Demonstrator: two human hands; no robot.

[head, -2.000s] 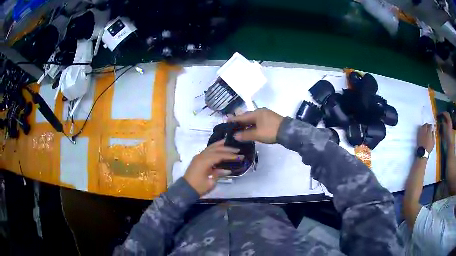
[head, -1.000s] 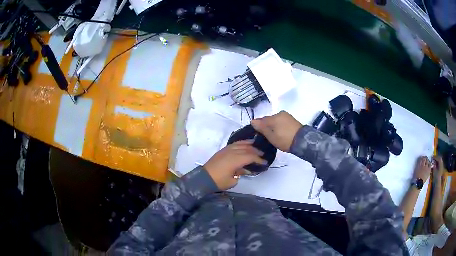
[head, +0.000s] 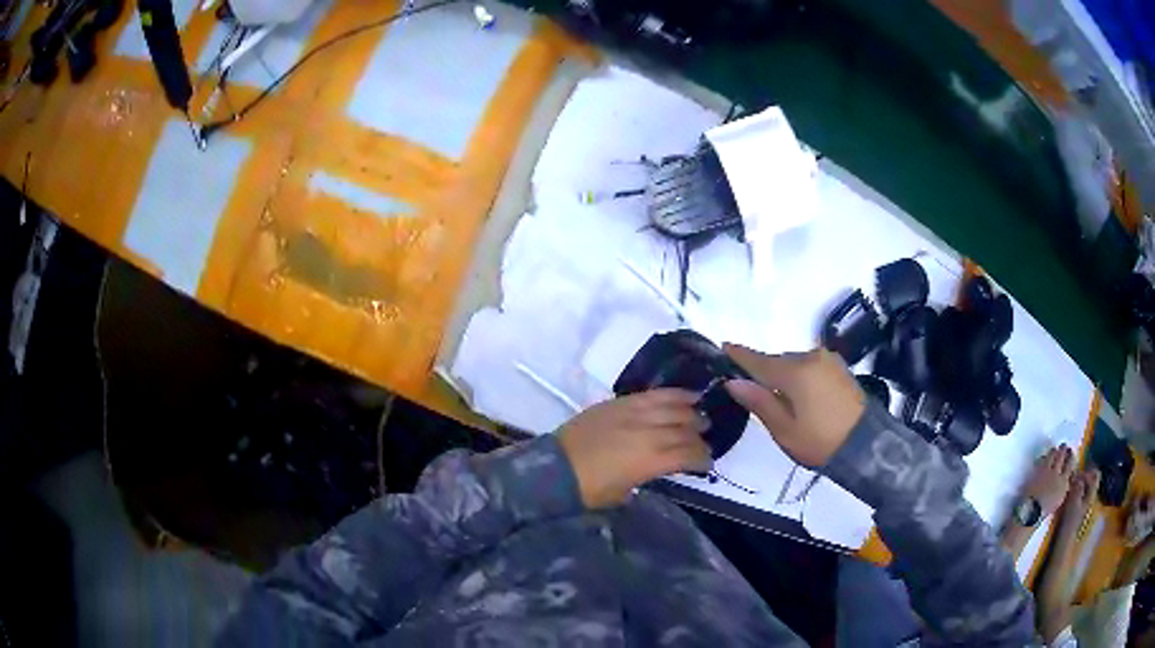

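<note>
A round black part [head: 669, 361], looking like an open camera base, sits low over the white sheet in front of me. My left hand [head: 637, 443] holds its near left side. My right hand [head: 801, 399] is at its right side, with fingertips on its upper edge. What the fingertips pinch is too blurred to tell. Thin wires show below the part. Behind it, a white housing [head: 768, 171] is joined to a ribbed black head [head: 692, 199], with a cable trailing from it.
Loose black lens housings [head: 947, 361] are piled at the right. A black stick-like tool [head: 164, 51] lies at the upper left on the orange-taped bench [head: 329, 253]. The green belt [head: 887, 158] runs behind. A co-worker's hands [head: 1049, 487] are at the far right.
The view has turned and shifted, so the bench slants more steeply down to the right. Both hands stay on the black part, and my right fingers have shifted along its upper edge.
</note>
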